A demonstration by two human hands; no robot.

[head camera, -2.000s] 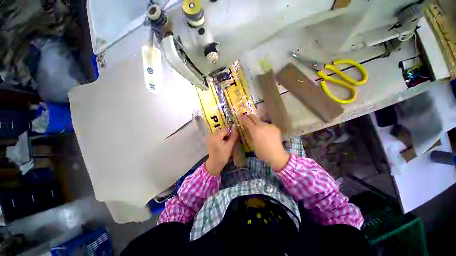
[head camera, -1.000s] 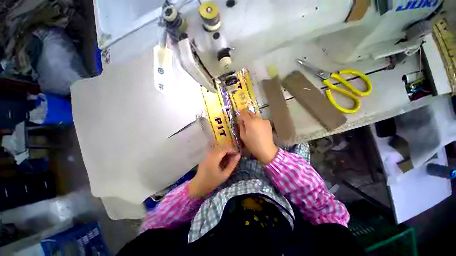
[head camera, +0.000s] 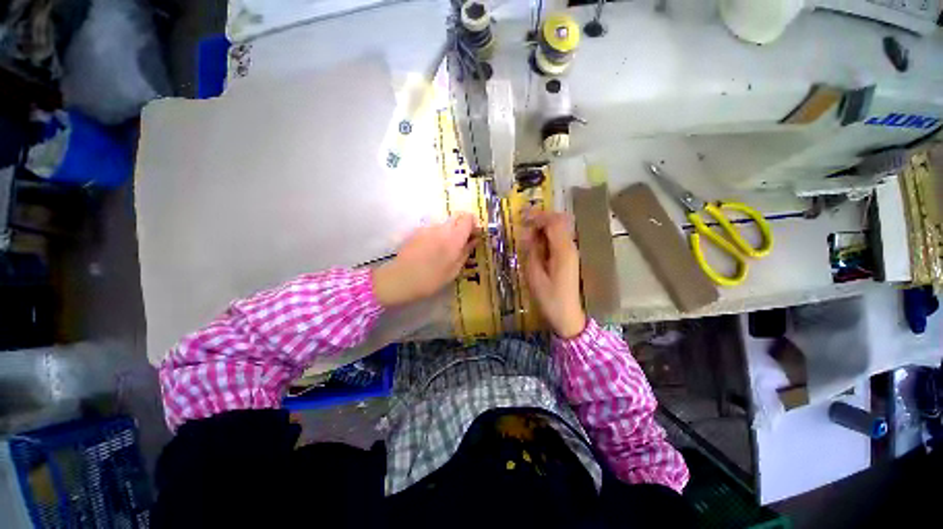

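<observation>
My left hand (head camera: 429,260) is at the left yellow tape band (head camera: 475,300), its fingertips close together near the needle area. My right hand (head camera: 552,271) is bent over the right tape band (head camera: 533,188), below the sewing machine head (head camera: 500,129). I cannot tell whether either hand holds something. A large pale panel (head camera: 259,207) lies flat on the table to the left, partly under my left forearm. Two narrow brown strips (head camera: 595,248) (head camera: 662,243) lie to the right of my right hand. Small scissors with yellow handles (head camera: 729,243) lie beside them.
Thread guides and a yellow knob (head camera: 558,36) stand on the machine at the top. A low white side shelf (head camera: 807,455) with a dark cylinder (head camera: 858,419) is at the lower right. A blue crate (head camera: 83,480) is on the floor at lower left, and a blue bin (head camera: 88,150) is at upper left.
The view has shifted and turned. My left hand has moved up from the table's front edge to the tape beside the needle area. My right hand stays near the right tape band.
</observation>
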